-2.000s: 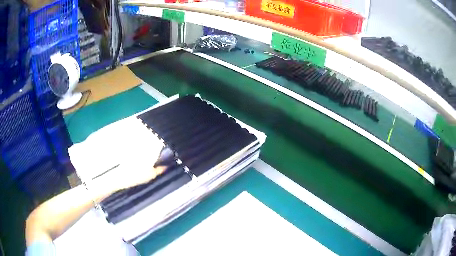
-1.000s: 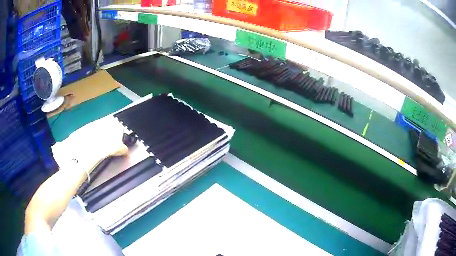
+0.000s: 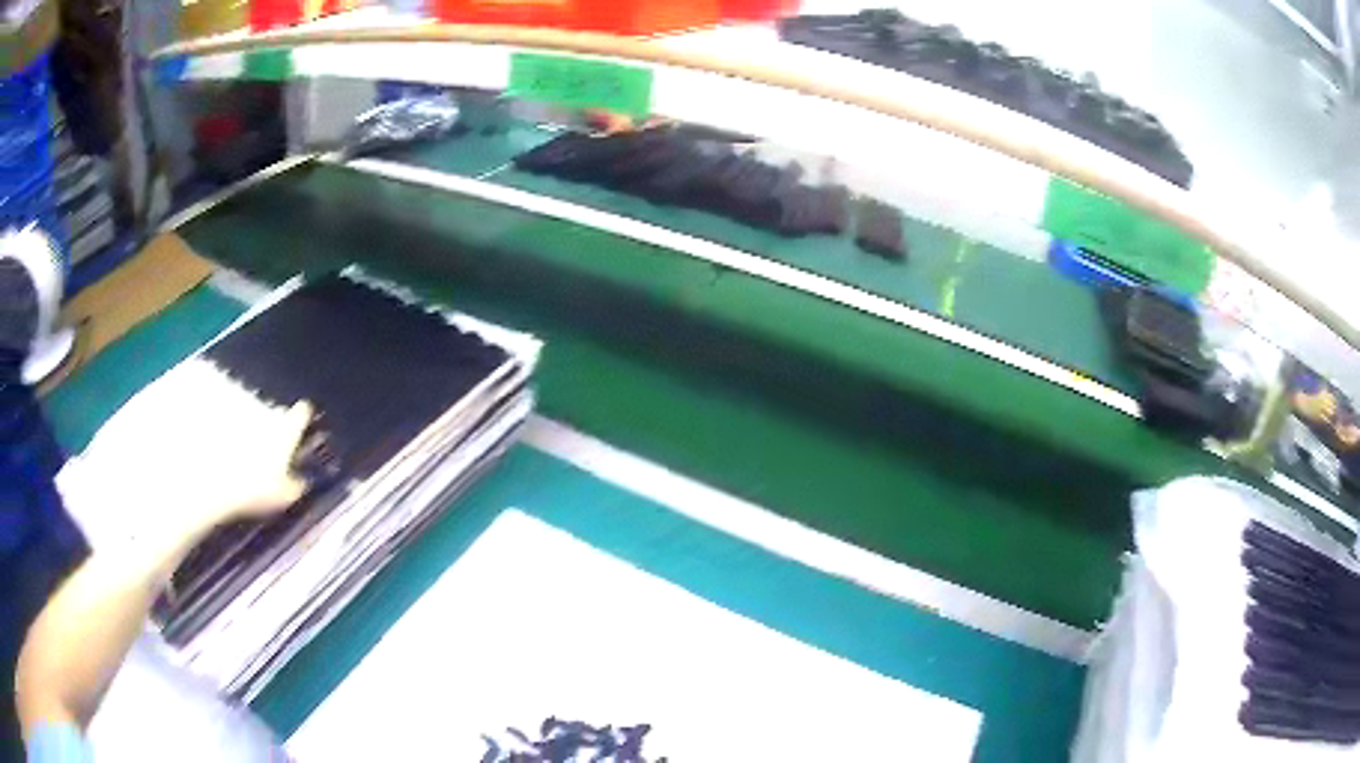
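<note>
My left hand (image 3: 257,465) reaches in from the lower left over the left stack of layered sheets (image 3: 391,507). Its fingers touch long black parts (image 3: 351,358) lying in close rows on the top sheet. The hand is blurred, and I cannot tell whether it grips one. A pale bare area of the sheet (image 3: 157,418) shows beyond the hand. A pile of small black inserts (image 3: 574,741) lies on the white work sheet (image 3: 641,641), cut off by the bottom edge. My right hand is out of the picture.
A right stack (image 3: 1171,641) holds more black parts. The dark green conveyor belt (image 3: 746,395) runs behind the bench. Black parts (image 3: 701,182) lie beyond it, under a shelf with red bins (image 3: 597,12). A white fan (image 3: 33,298) is cut off at left.
The view has turned right, so the left stack sits further left and the insert pile and more of the right stack show. My left hand has moved over the black parts near the stack's front.
</note>
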